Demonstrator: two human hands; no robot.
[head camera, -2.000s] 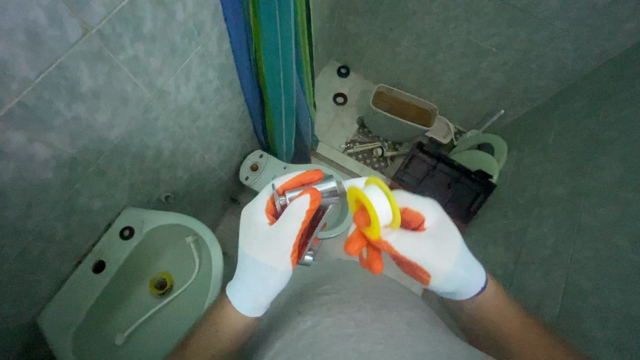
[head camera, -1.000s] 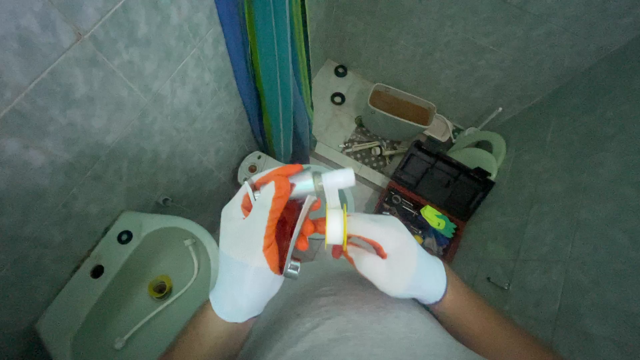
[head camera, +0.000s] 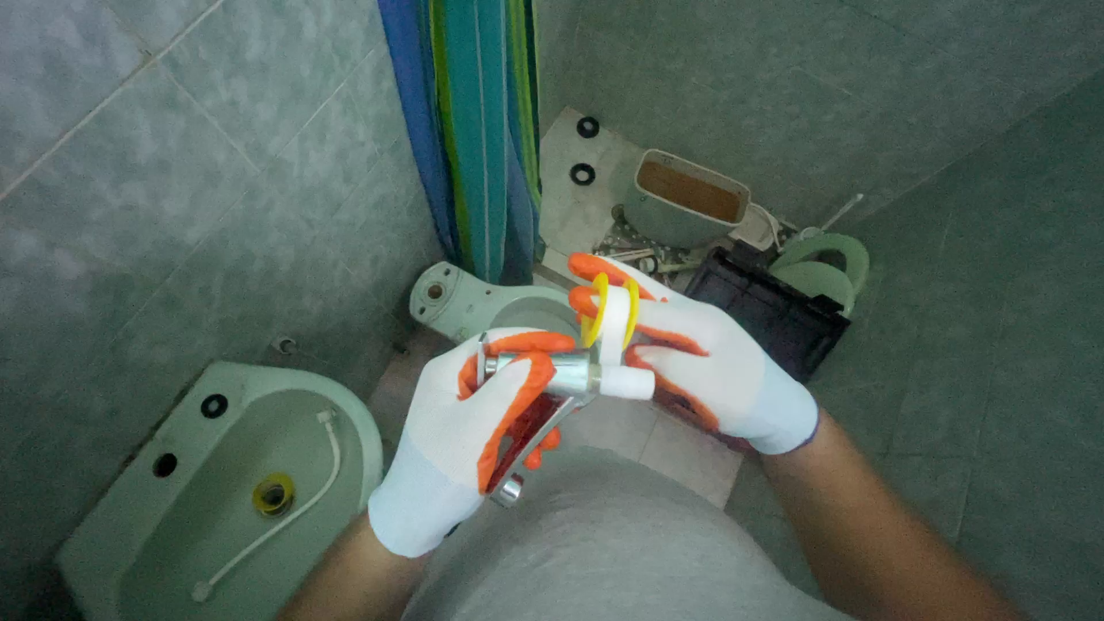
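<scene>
Both hands wear white gloves with orange palms. My left hand (head camera: 470, 414) grips a chrome faucet (head camera: 561, 373) whose threaded end points right. White thread-seal tape (head camera: 627, 383) is wrapped around that end. Just above it, my right hand (head camera: 699, 354) holds a yellow spool of thread-seal tape (head camera: 611, 315) between its fingers. A strip of tape runs from the spool down to the wrapped end. The chrome body below my left hand is partly hidden by the glove.
A green washbasin (head camera: 354, 423) at left holds a white hose (head camera: 267, 532) and a yellow ring (head camera: 273, 494). Beyond the hands are a toilet bowl (head camera: 466, 304), a striped curtain (head camera: 474, 129), an open cistern (head camera: 681, 211), a black toolbox lid (head camera: 768, 302) and a green toilet seat (head camera: 849, 259).
The spool has gone from below the wrapped end, one second ago, to above it, with my right hand. My left hand keeps its grip on the faucet. The toolbox's inside, seen earlier, is now mostly hidden.
</scene>
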